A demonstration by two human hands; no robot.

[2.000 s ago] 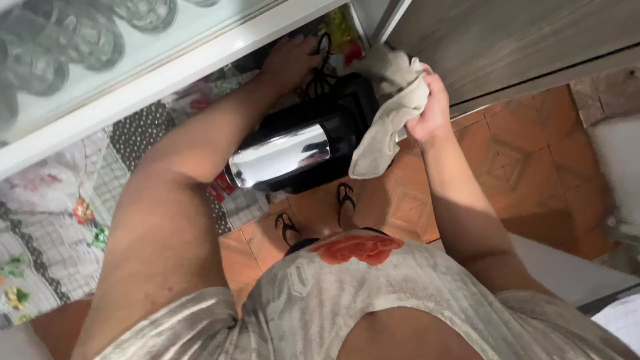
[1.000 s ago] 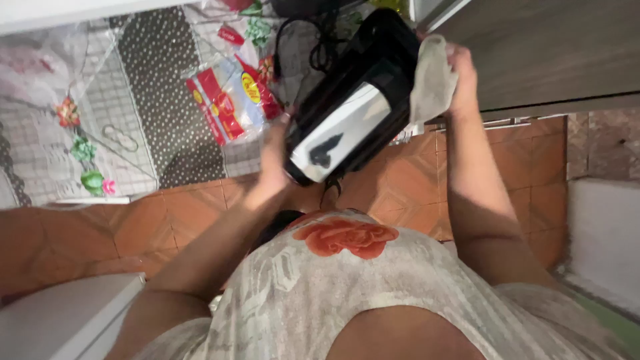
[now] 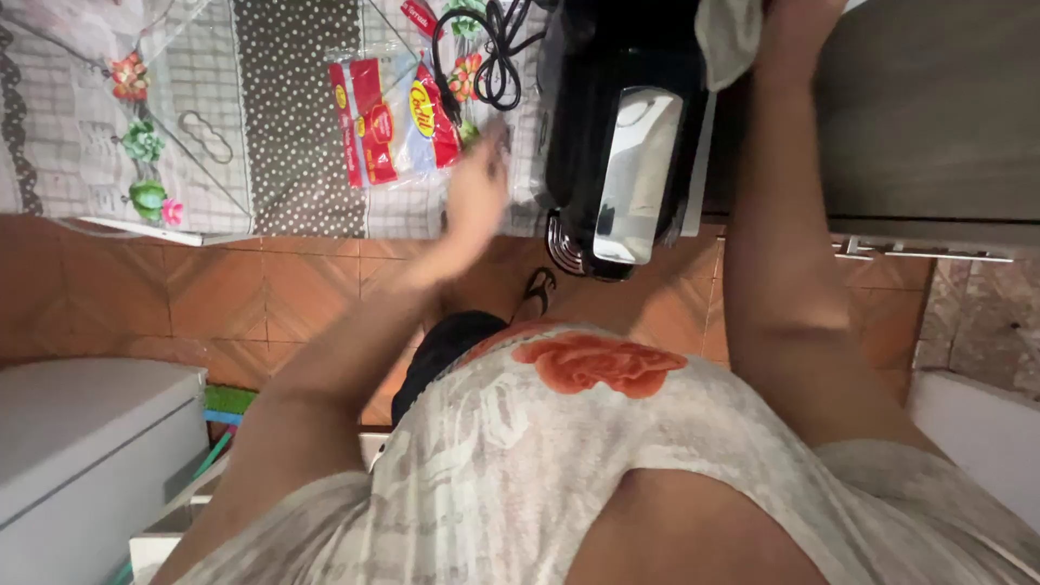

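A black coffee maker [image 3: 569,154] with a shiny metal panel stands upper centre, its lower end reaching past the table edge. My right hand [image 3: 800,36], partly cut off at the top, holds a pale cloth [image 3: 729,41] beside the appliance. To the left of the machine, my left hand [image 3: 479,191] is blurred over the table's edge, near a looped black power cord [image 3: 497,69] and a red and clear plastic packet [image 3: 394,118]; its fingers are hard to make out, and I cannot tell whether they hold anything.
A plastic cover over a patterned tablecloth [image 3: 305,122] spans the table. A dark wood-look surface [image 3: 926,114] lies to the right. Below are a tiled floor [image 3: 215,284], a white appliance or cabinet [image 3: 97,439] at lower left and a green-bristled brush [image 3: 229,398].
The coffee maker, tilted a second ago with my left hand at its lower end, now stands straighter. My left hand has come off it and moved left. The cloth remains in my right hand.
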